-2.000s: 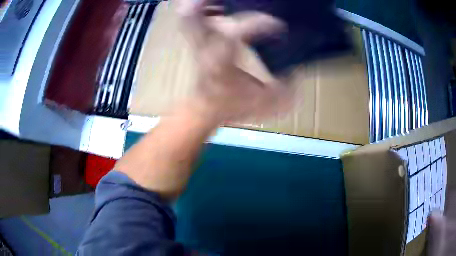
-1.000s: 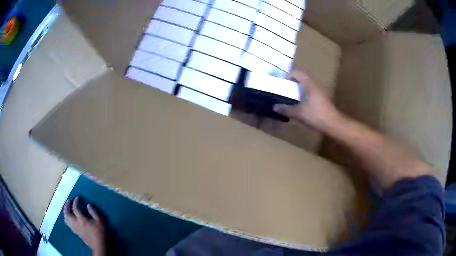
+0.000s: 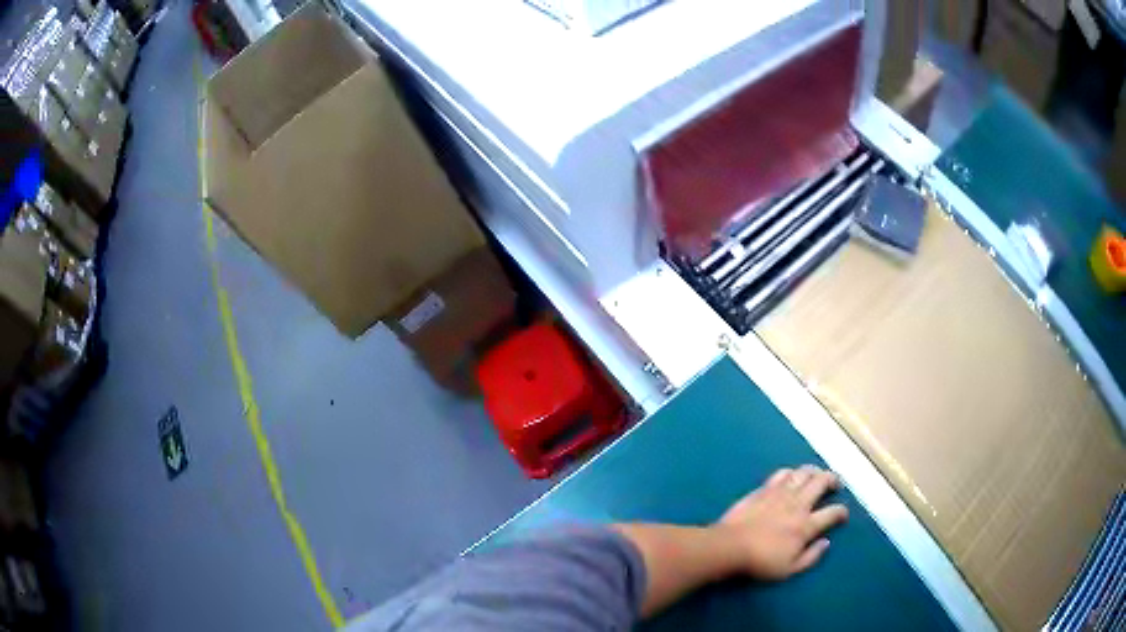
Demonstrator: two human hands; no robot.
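Observation:
My left hand (image 3: 780, 523) rests palm down on the green work surface (image 3: 667, 457), fingers spread and holding nothing. My right hand is out of the picture. One dark product box (image 3: 892, 212) lies beyond my left hand, where the rollers (image 3: 796, 235) meet the cardboard sheet (image 3: 975, 407). It is close to the dark red outlet curtain (image 3: 759, 142), and no hand touches it. The shipping carton with its white-edged rows is not in view.
The white machine (image 3: 543, 87) stands beyond the work surface. A red stool (image 3: 550, 393), a large open brown carton (image 3: 333, 185) and a smaller brown box (image 3: 457, 315) stand on the floor. A yellow-orange tape roll (image 3: 1109, 258) lies at far right. Stacked cartons line the left.
The view has swung left from the shipping carton to the outlet and floor. My right hand, which was holding boxes in the carton, has left the picture. My left hand is still on the green surface.

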